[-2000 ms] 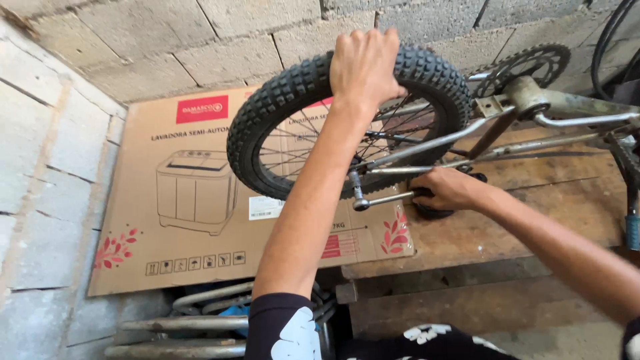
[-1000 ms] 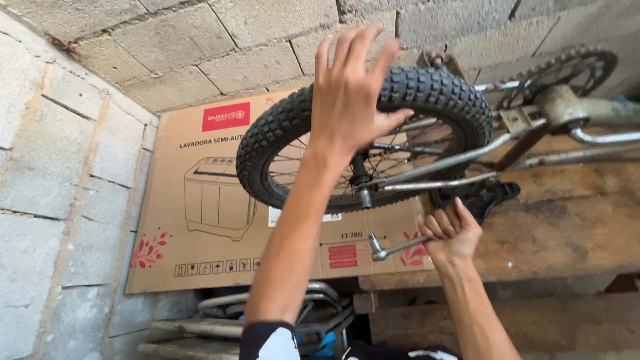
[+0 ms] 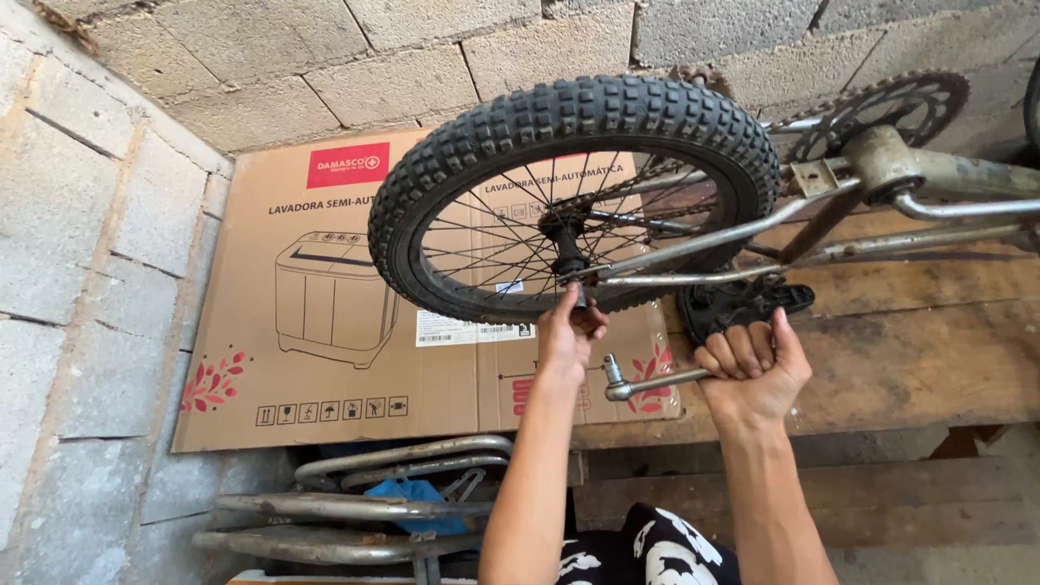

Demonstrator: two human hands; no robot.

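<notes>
A knobby bicycle wheel (image 3: pixel 573 199) sits in the rear of a worn metal bicycle frame (image 3: pixel 881 166). My left hand (image 3: pixel 569 333) has its fingers around a metal socket (image 3: pixel 580 297) at the wheel's axle end, just below the hub (image 3: pixel 566 244). My right hand (image 3: pixel 756 370) grips the handle of a ratchet wrench (image 3: pixel 642 386); its head, with a bare square drive, points left and stands apart from the axle. Behind my right hand lies a black pedal (image 3: pixel 784 302). The chainring (image 3: pixel 894 114) is at the upper right.
A flattened cardboard box (image 3: pixel 236 309) lies under the wheel on a wooden bench (image 3: pixel 918 366). Concrete block walls (image 3: pixel 390 73) stand behind and at the left. Bent metal tubes (image 3: pixel 357 508) and a blue item (image 3: pixel 414 500) are below the box.
My left hand has left the top of the tyre and moved down to the socket at the axle. The ratchet wrench, at the axle two seconds ago, is now away from it in my right hand.
</notes>
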